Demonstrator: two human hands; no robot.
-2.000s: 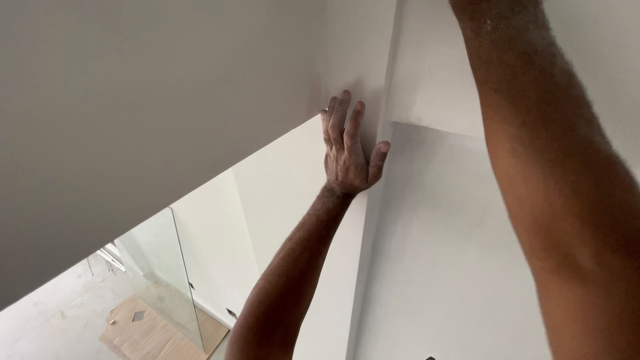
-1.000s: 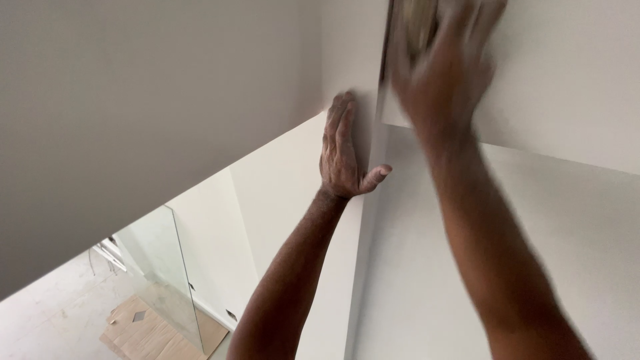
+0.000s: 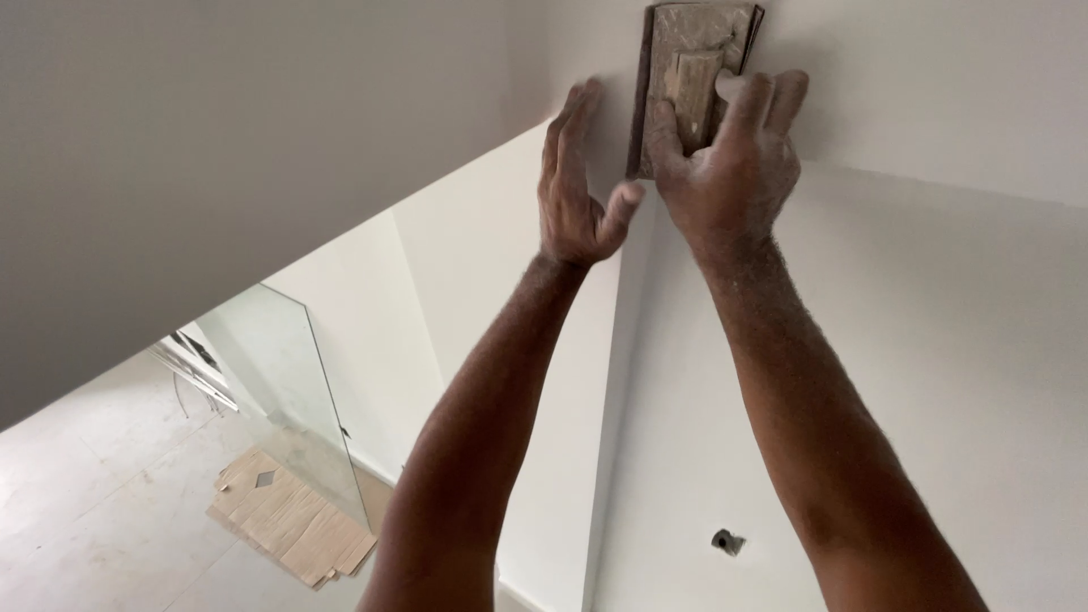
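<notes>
My right hand (image 3: 735, 170), dusted with white powder, grips the wooden handle of a sanding block (image 3: 667, 30) with dark sheet edges along its sides. The block lies against the white wall surface (image 3: 918, 85) near the upper middle, beside a vertical corner edge. Just left of the block, my left hand (image 3: 582, 183) rests on the wall with its palm toward the surface, fingers pointing up and thumb apart, holding nothing. The block's working face is hidden against the wall.
A grey sloping surface (image 3: 238, 144) fills the upper left. Below it are a glass panel (image 3: 297, 382), a flattened cardboard sheet (image 3: 293, 518) on the pale floor (image 3: 93, 476), and loose wires (image 3: 191, 387). A hole with a dark opening (image 3: 728, 541) is in the lower wall.
My right hand has come down from the top edge of the view, and the block it grips is now fully visible near the corner. My left hand has stayed in about the same place.
</notes>
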